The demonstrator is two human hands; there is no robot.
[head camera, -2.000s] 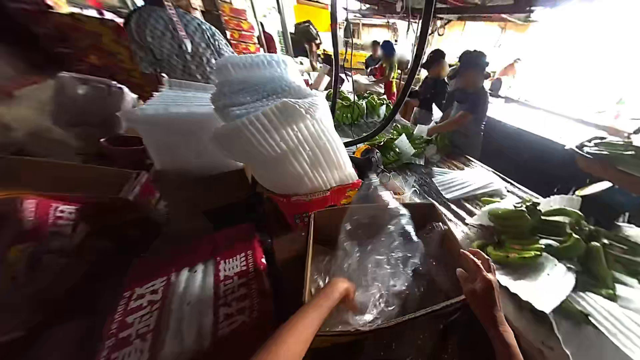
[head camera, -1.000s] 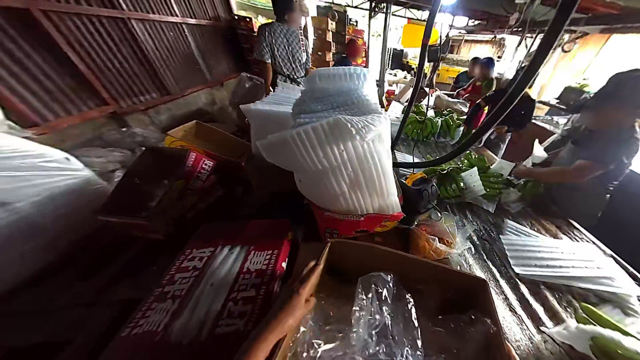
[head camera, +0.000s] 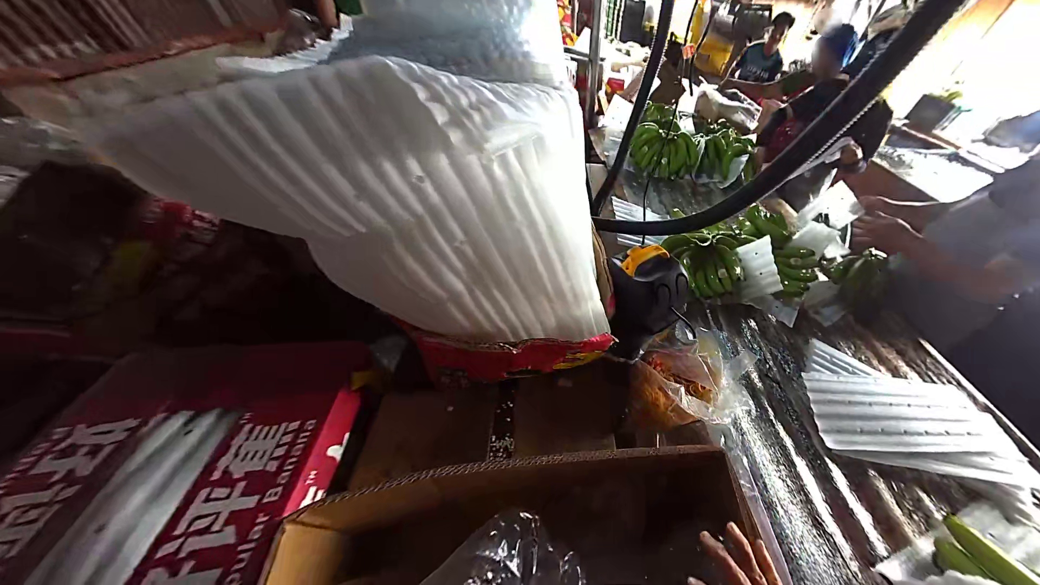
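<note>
An open cardboard box [head camera: 520, 479] lies at the bottom, cut off by the lower edge, with a crumpled clear plastic bag [head camera: 516, 552] inside. My right hand [head camera: 738, 559] shows at the box's right side, fingers apart, holding nothing visible. My left hand is out of view. Beyond the box, a tall stack of white ribbed foam sheets [head camera: 422, 203] leans in a red carton [head camera: 504, 357]. At the lower left is a red printed banana carton [head camera: 309, 390] with a white foam strip [head camera: 146, 504] on it.
Right of the box runs a wet table [head camera: 780, 406] with foam sheets [head camera: 910, 414], green bananas [head camera: 707, 264] and a clear bag of orange contents [head camera: 682, 382]. A black hose [head camera: 780, 171] arches over it. Co-workers stand along the far and right sides.
My left hand, over the box's left side a second ago, has left the view. My right hand, unseen then, now shows at the box's right side. The view has shifted closer to the foam stack.
</note>
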